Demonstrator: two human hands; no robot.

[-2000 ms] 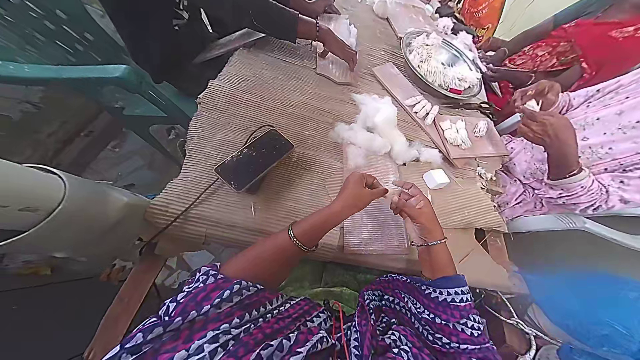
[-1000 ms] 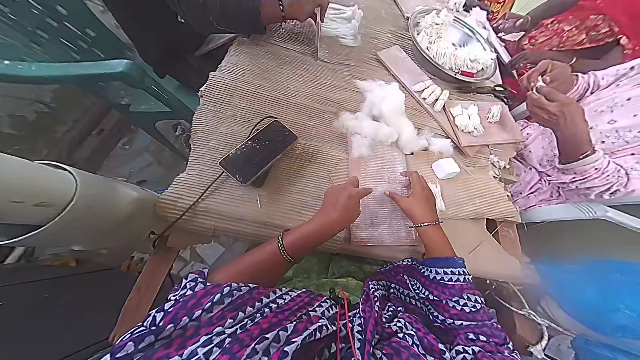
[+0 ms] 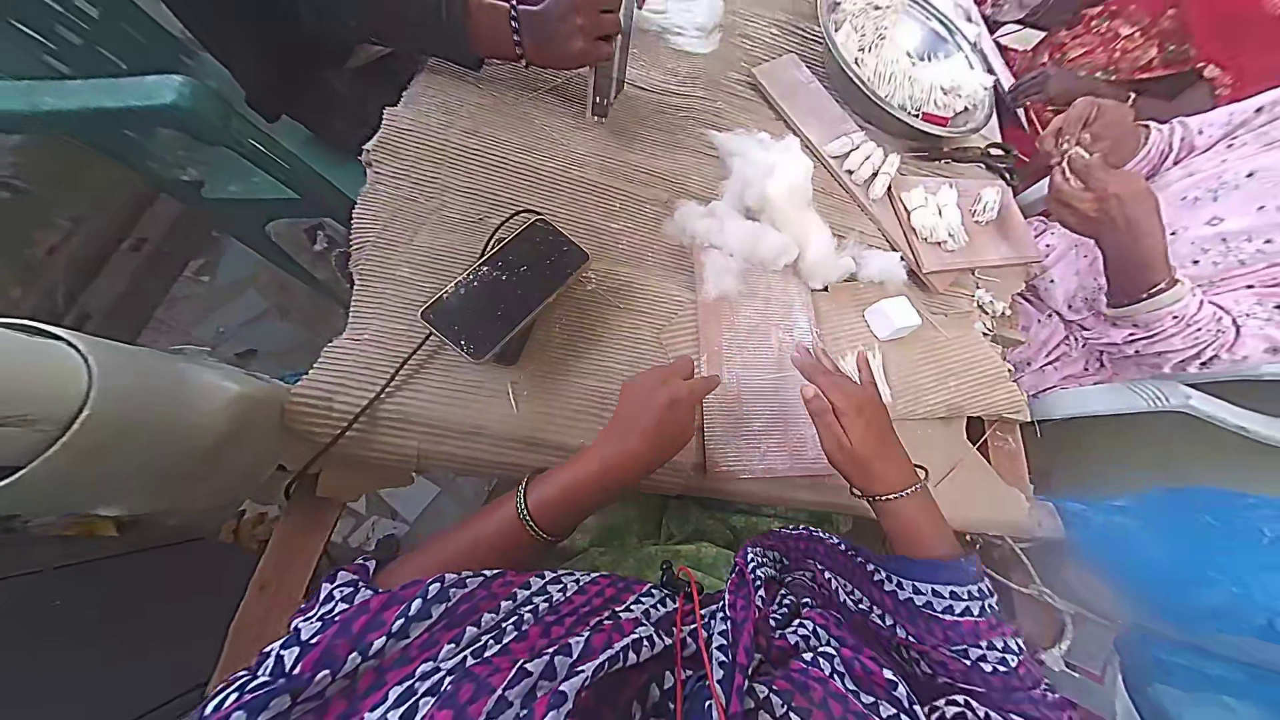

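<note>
A ribbed, pinkish board [image 3: 760, 390] lies on the corrugated cardboard in front of me. Over its left edge is my left hand [image 3: 655, 415], fingers curled and index finger pointing inward; whether it pinches a strand of cotton cannot be told. My right hand [image 3: 850, 415] rests flat at the board's right edge, fingers extended. Fluffy white cotton wool [image 3: 775, 210] lies at the board's far end. Thin white cotton wicks [image 3: 868, 372] lie beside my right fingers, and a small white block [image 3: 892, 318] sits just beyond them.
A black phone [image 3: 505, 288] with a cable lies on the left. Bundled wicks [image 3: 935, 215] rest on boards at right, near scissors [image 3: 975, 157] and a steel bowl [image 3: 840, 70] of wicks. Co-workers' hands [image 3: 1110, 180] are at the right and top. A green chair [image 3: 100, 100] stands left.
My hands, raised close together at first, have come down to the board and moved apart. At the top, the co-worker's hand now holds a flat board on edge.
</note>
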